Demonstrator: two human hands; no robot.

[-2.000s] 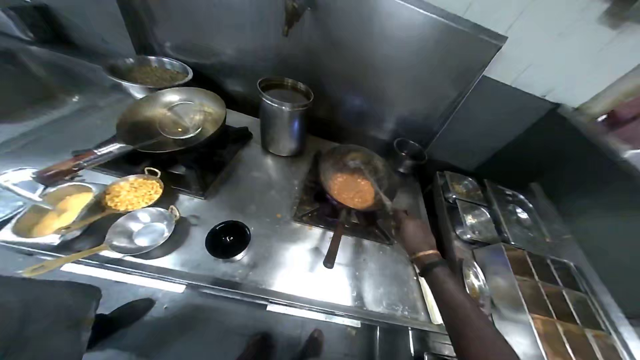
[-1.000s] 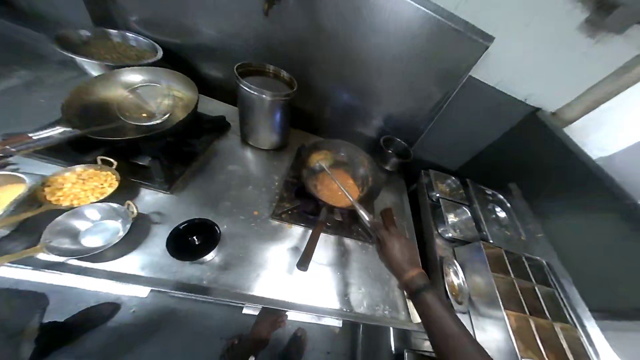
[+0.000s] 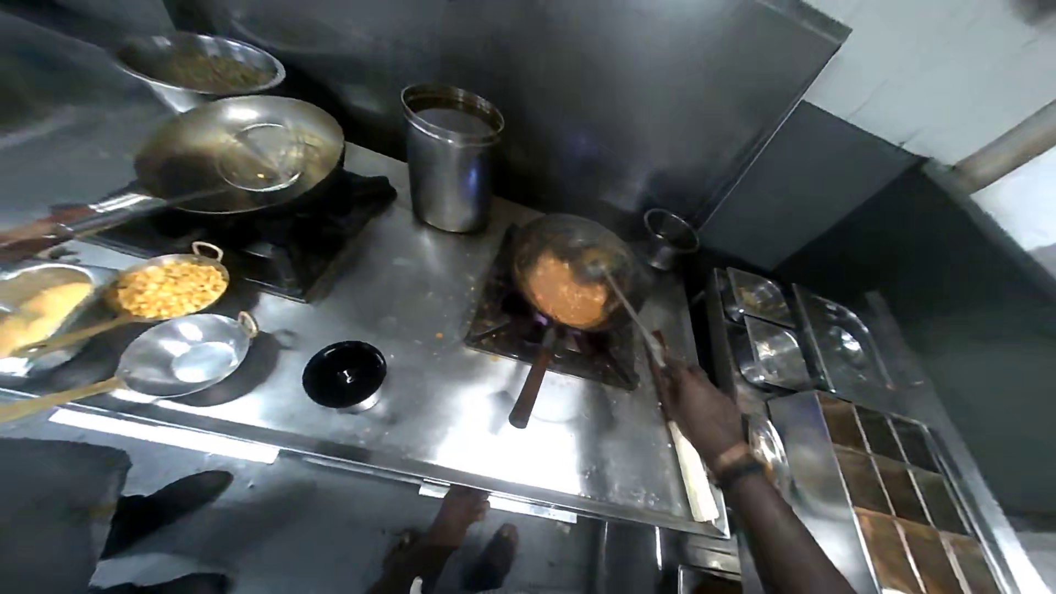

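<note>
My right hand (image 3: 701, 408) is closed around the handle of a long metal ladle (image 3: 631, 312), whose bowl end rests in a frying pan (image 3: 606, 239). Reddish-orange sauce (image 3: 565, 289) lies in that pan, which sits on a gas burner (image 3: 487, 326) with a flame showing beneath it. Its brown handle (image 3: 532, 384) points toward the front edge, and neither hand is on it. Low down, at the counter's front edge, my left hand (image 3: 466, 503) hangs beside the metal; its fingers are too dark and small to read.
A larger pan (image 3: 239, 111) with a strainer inside stands at the left. A tall steel pot (image 3: 450, 177), a small black bowl (image 3: 344, 375), an empty wok-shaped pan (image 3: 183, 356) and a pan of yellow corn-like pieces (image 3: 172, 289) share the counter. A sectioned container (image 3: 858, 462) is at the right.
The ladle's end has moved right in the pan since one second ago, away from its left side. My right hand still holds the handle. The view has shifted.
</note>
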